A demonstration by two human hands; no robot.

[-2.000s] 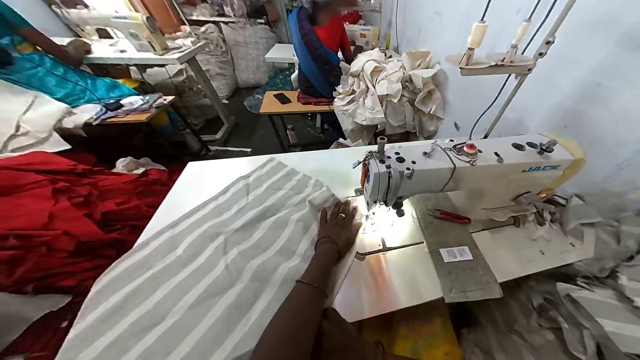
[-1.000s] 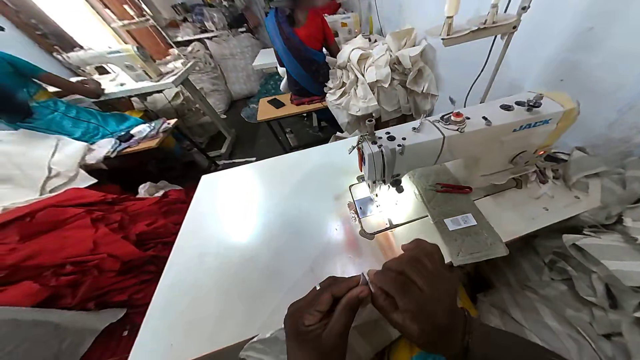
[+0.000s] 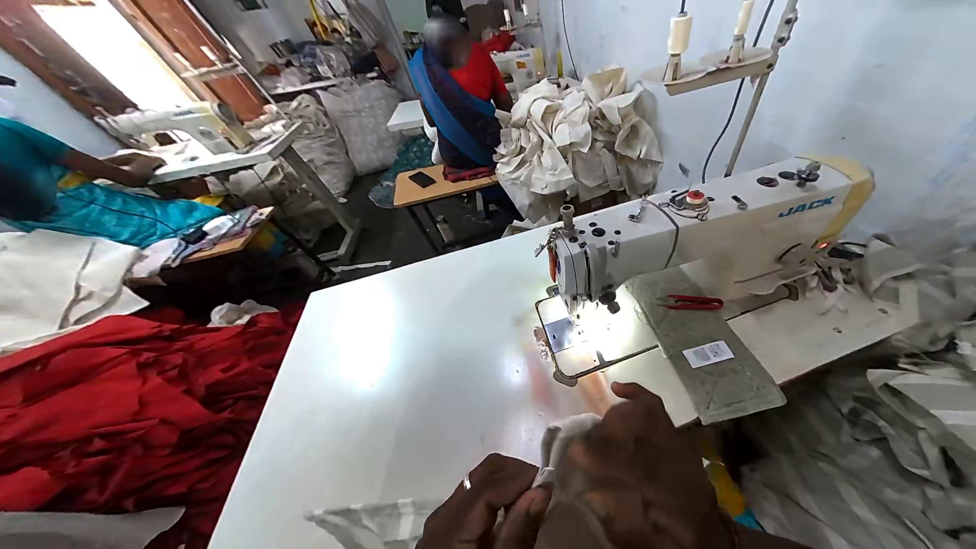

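My left hand [image 3: 488, 503], with a ring on one finger, pinches a bunched edge of grey-and-white striped fabric [image 3: 377, 522] near the table's front edge. Close against it on the right, my right hand [image 3: 633, 473] grips the same cloth, a folded bit of which sticks up between them. Just beyond the hands stands a white Jack industrial sewing machine [image 3: 686, 221], its lamp lighting the needle plate [image 3: 564, 335]. Red thread snips [image 3: 692, 303] lie on a grey-green pad [image 3: 732, 393] that bears a printed label.
Red fabric [image 3: 137, 404] is heaped left of the white tabletop [image 3: 343, 381]. Striped cloth [image 3: 839, 457] piles up at the right. Behind the machine stand a thread stand [image 3: 717, 72] and a heap of cream cloth [image 3: 579, 145]. Two people sit beyond, near other sewing machines [image 3: 191, 126].
The striped fabric lay spread over the tabletop two seconds ago; now only a part shows at the front edge. Both hands are on its edge, as one second ago, with my right hand's fingers raised higher.
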